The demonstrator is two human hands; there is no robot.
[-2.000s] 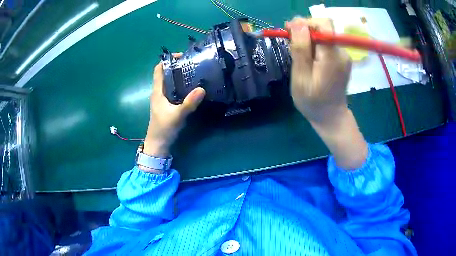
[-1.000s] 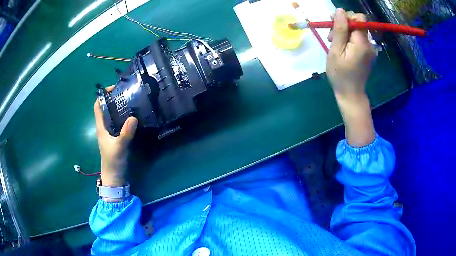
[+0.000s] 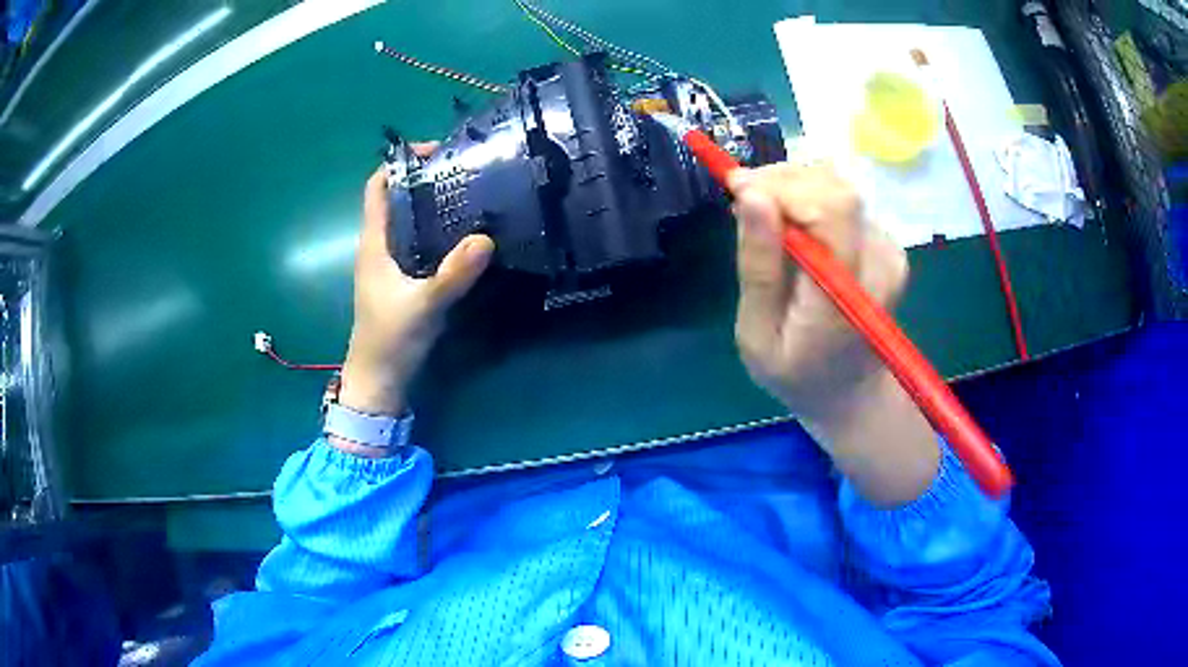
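A black blocky module [image 3: 560, 176] lies on the green bench, its ringed lens barrel [image 3: 756, 124] at the right end. My left hand [image 3: 410, 287] grips its left end, thumb on the near side, fingers partly hidden behind it. My right hand [image 3: 821, 280] holds a thick red-handled brush [image 3: 886, 339] like a pen. The brush's tan bristles are at the module's upper right part, near a white cable. Whether the bristles press on the surface cannot be told. Yellow grease [image 3: 894, 120] is a soft patch on a white sheet [image 3: 834, 78] at the right.
A second, thinner red brush [image 3: 984, 235] lies across the sheet's right part. A crumpled white wipe [image 3: 1042, 180] is beside it. Thin wires lie behind the module. A red lead with a white plug [image 3: 263, 343] lies left of my wrist. A clear-sided rack [image 3: 24, 378] stands at the left.
A second ago the brush was at the yellow grease; now its bristles are at the module's upper right part. The view has shifted too. My left hand stays on the module's left end.
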